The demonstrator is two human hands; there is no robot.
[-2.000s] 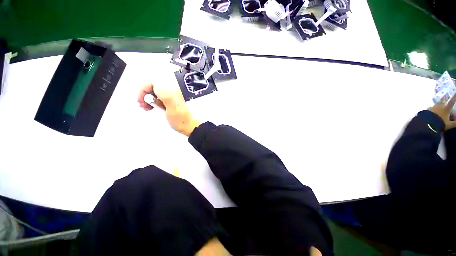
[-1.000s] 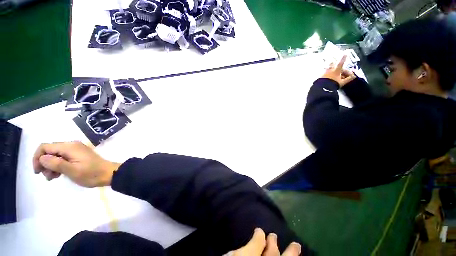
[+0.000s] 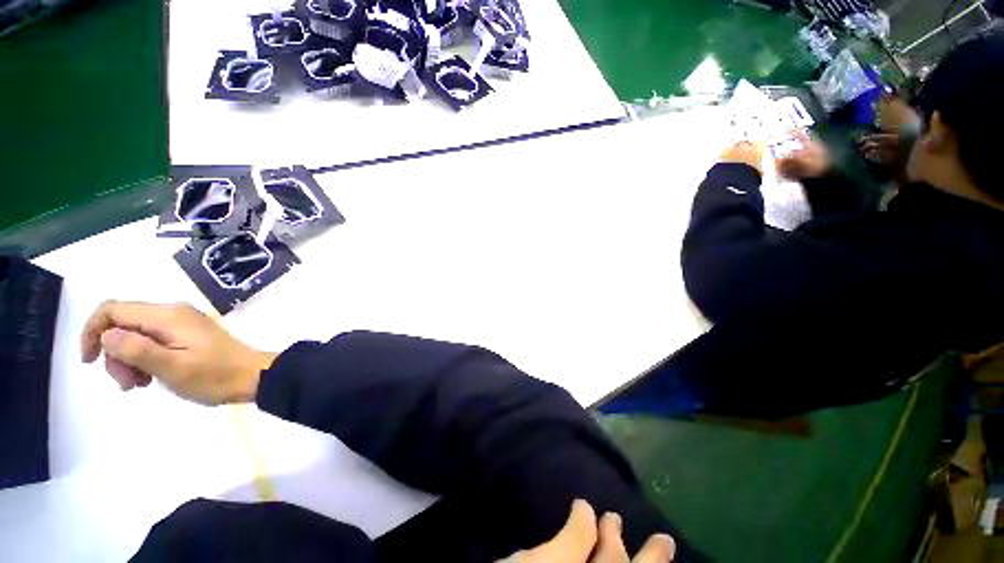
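My right hand lies on the white bench at the left, its fingers loosely curled. Whether anything is inside them is hidden. My left hand is cut off by the bottom edge; its slightly spread fingertips rest against my right sleeve, with nothing seen in them. Three black square frames with pale octagonal outlines lie overlapping just beyond my right hand, not touched by it. A pale strip sticks up among them.
A heap of similar black frames lies on the farther white board. A black tray is cut off at the left edge. At right a person in dark clothes handles white flat parts. A green belt runs behind.
The view has swung right, bringing the neighbour in. The small cylinder seen earlier in my right hand no longer shows. My left fingertips have come into view. The neighbour's hands have moved.
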